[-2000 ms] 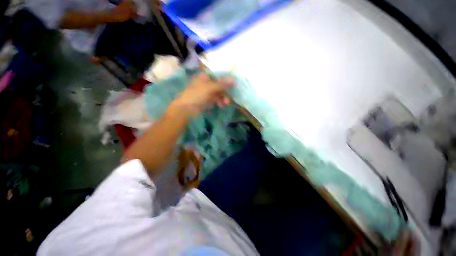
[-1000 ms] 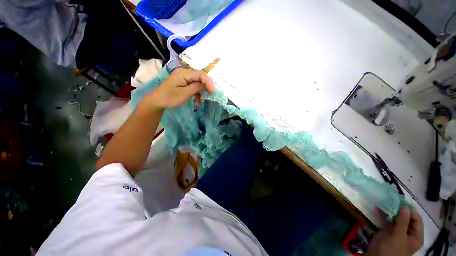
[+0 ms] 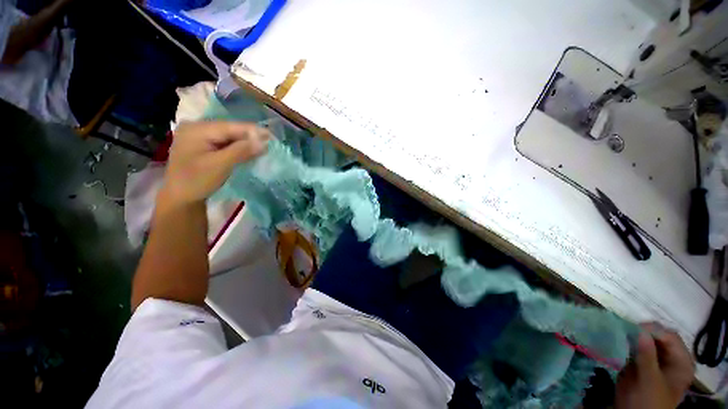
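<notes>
A sea-green ruffle strip (image 3: 391,240) hangs in a wavy, sagging line between my hands, in front of the table's edge and over my lap. My left hand (image 3: 219,152) pinches its left end, slightly blurred. My right hand (image 3: 656,363) holds its other end at the lower right, near the table's front corner. Green ruffled pieces (image 3: 315,212) hang below my left hand, and more green ruffled fabric (image 3: 519,363) lies low at the right by my lap.
The white table (image 3: 415,104) bears a sewing machine's needle area (image 3: 603,116), thread snips (image 3: 623,224), a black-handled screwdriver (image 3: 698,220) and black-looped scissors (image 3: 710,331). A blue basket (image 3: 259,28) stands at the upper left. Another person's arm (image 3: 32,32) shows at the far left.
The strip has moved off the tabletop and now hangs in front of its edge. My left hand has moved left in the picture. The view has shifted, showing more green fabric at the lower right.
</notes>
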